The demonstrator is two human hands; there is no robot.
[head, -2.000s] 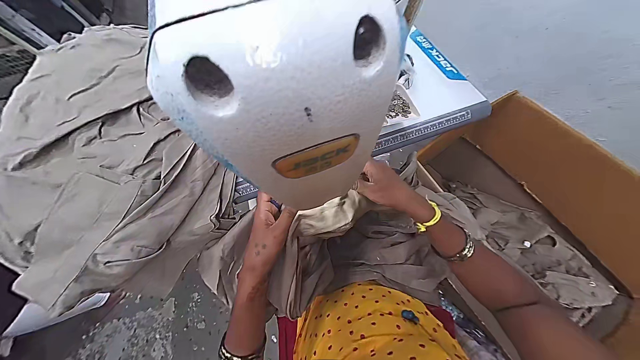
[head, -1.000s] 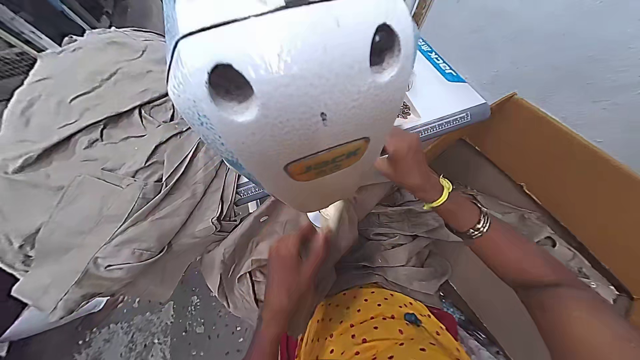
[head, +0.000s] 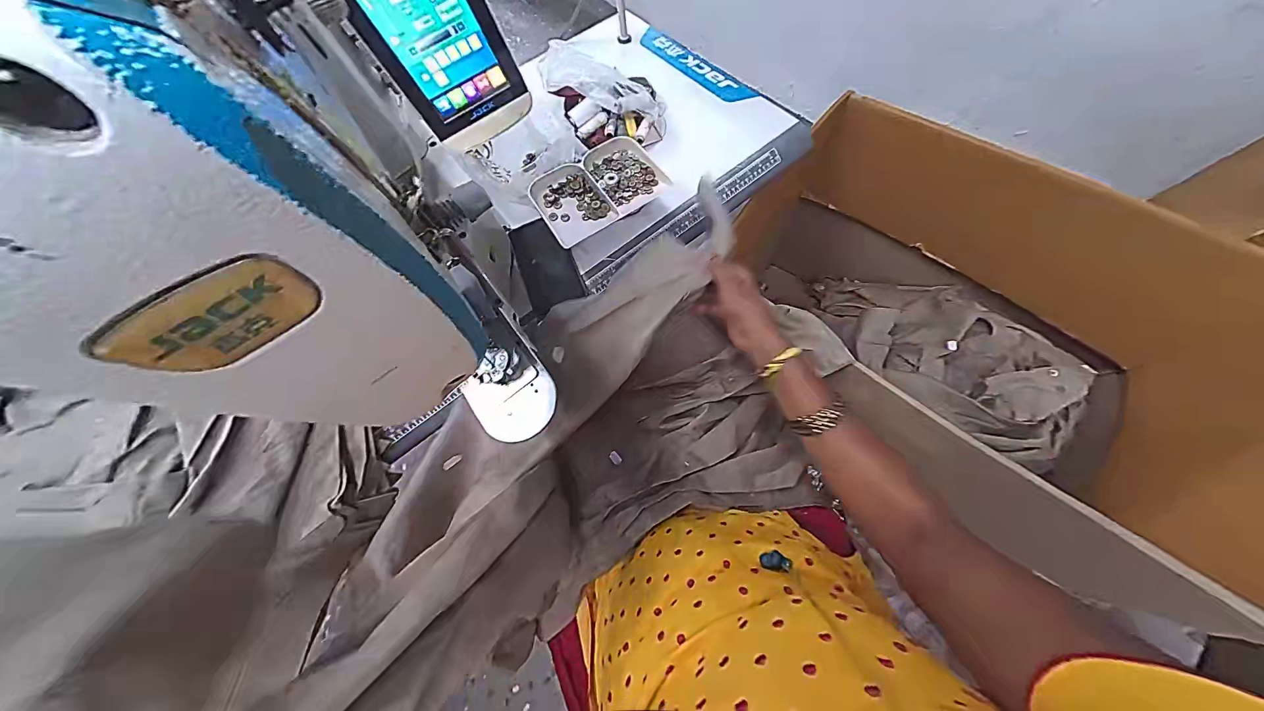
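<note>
My right hand grips the edge of a grey-brown cloth garment, pulled out beside the front edge of the machine table. The cloth stretches across my lap, past the lit work point of a white and blue Jack sewing machine. Small pale buttons or spots show on the fabric. My left hand is out of view. More of the same cloth lies in folds at the left.
A divided tray of buttons and a plastic bag with thread spools sit on the white tabletop, near a lit control screen. A cardboard box at the right holds crumpled garments.
The view has shifted, bringing the screen and button tray into sight. My left hand has left the view. The cloth that both hands held near the machine head is now drawn out in my right hand.
</note>
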